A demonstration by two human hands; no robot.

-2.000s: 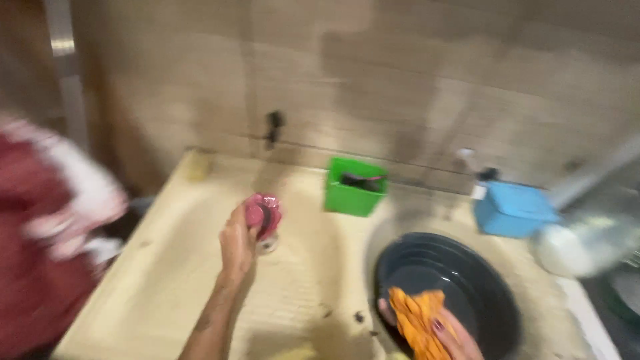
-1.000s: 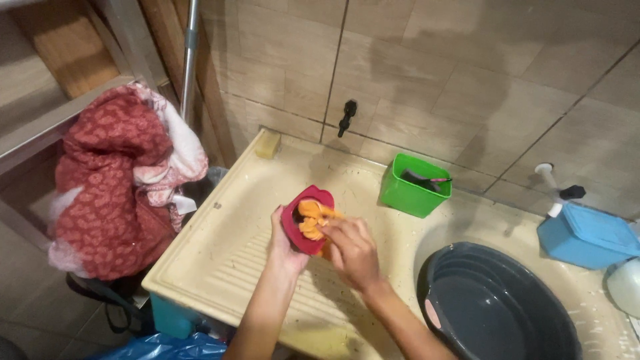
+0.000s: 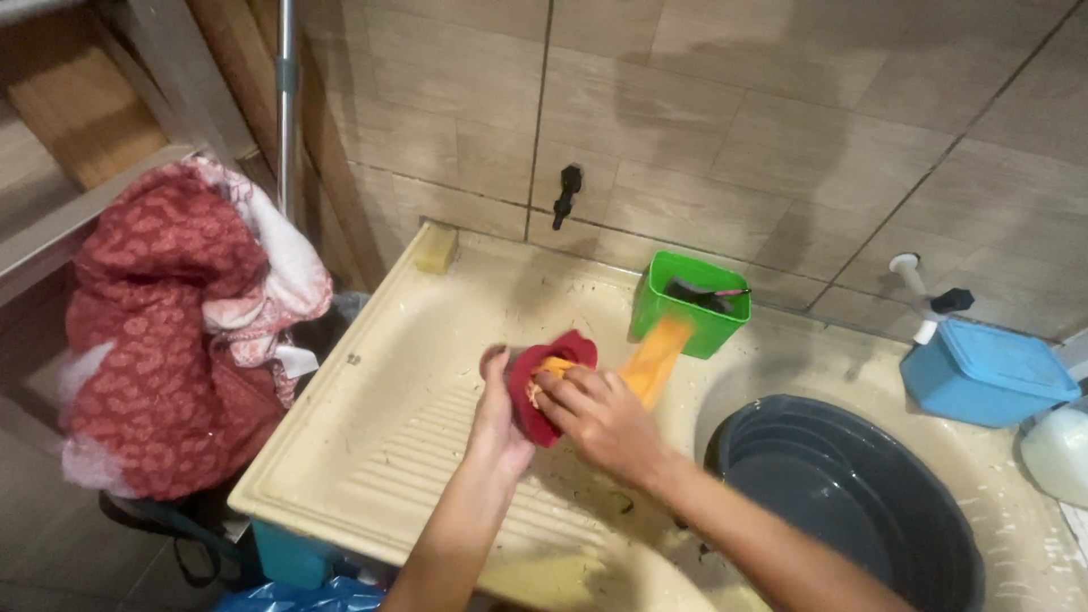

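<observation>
Over the ribbed basin of a cream laundry sink (image 3: 399, 476), my left hand (image 3: 497, 425) grips a small dark red container with a wavy rim (image 3: 575, 347) from its left side, its opening turned toward my right. My right hand (image 3: 599, 416) presses an orange cloth (image 3: 654, 361) into that opening. Part of the cloth hangs loose and blurred to the right, in front of a green plastic holder (image 3: 718, 331). Dark items stand inside the holder.
A dark round tub (image 3: 850, 501) sits in the right basin. Behind it are a blue lidded box (image 3: 986, 374) and a white tap (image 3: 909, 272). A black tap (image 3: 565, 195) juts from the wall. Yellow soap (image 3: 436, 249) lies at the back left corner; red patterned fabric (image 3: 170, 340) hangs at left.
My right hand has left the dark tub with the orange cloth, which is now partly inside the red container. Since one second ago, a length of cloth has swung out to the right.
</observation>
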